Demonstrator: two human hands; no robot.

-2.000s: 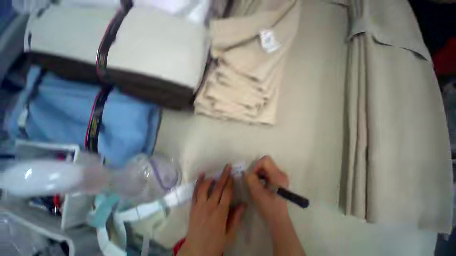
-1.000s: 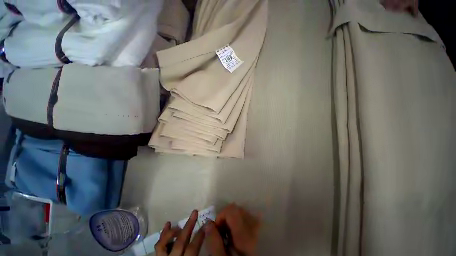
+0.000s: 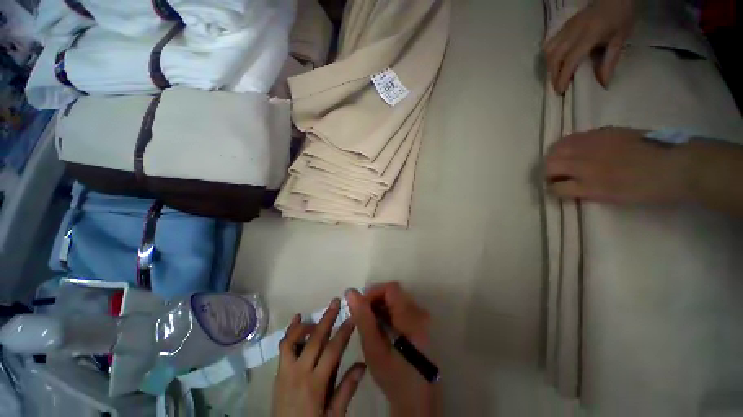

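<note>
A white label strip point(image 3: 267, 348) runs from the lower left up to my hands at the lower middle. My left hand point(image 3: 314, 358) lies flat with fingers spread, its fingertips on the strip near its end. My right hand point(image 3: 395, 342) holds a black marker pen point(image 3: 414, 358) at the strip's end; the pen tip is hidden by the fingers. A pleated beige curtain panel point(image 3: 350, 155) with a small printed label point(image 3: 389, 87) lies beyond my hands, its folded end stepped.
Strapped white, cream and blue bundles point(image 3: 175, 138) are stacked at the left. A clear spray bottle point(image 3: 208, 322) lies by a white tray point(image 3: 122, 383). At the right, another person's two hands point(image 3: 603, 167) rest on a folded beige panel point(image 3: 644, 285).
The view has shifted, so my hands and the strip sit higher in the picture than a second ago. Another person's hands have come onto the folded panel at the right.
</note>
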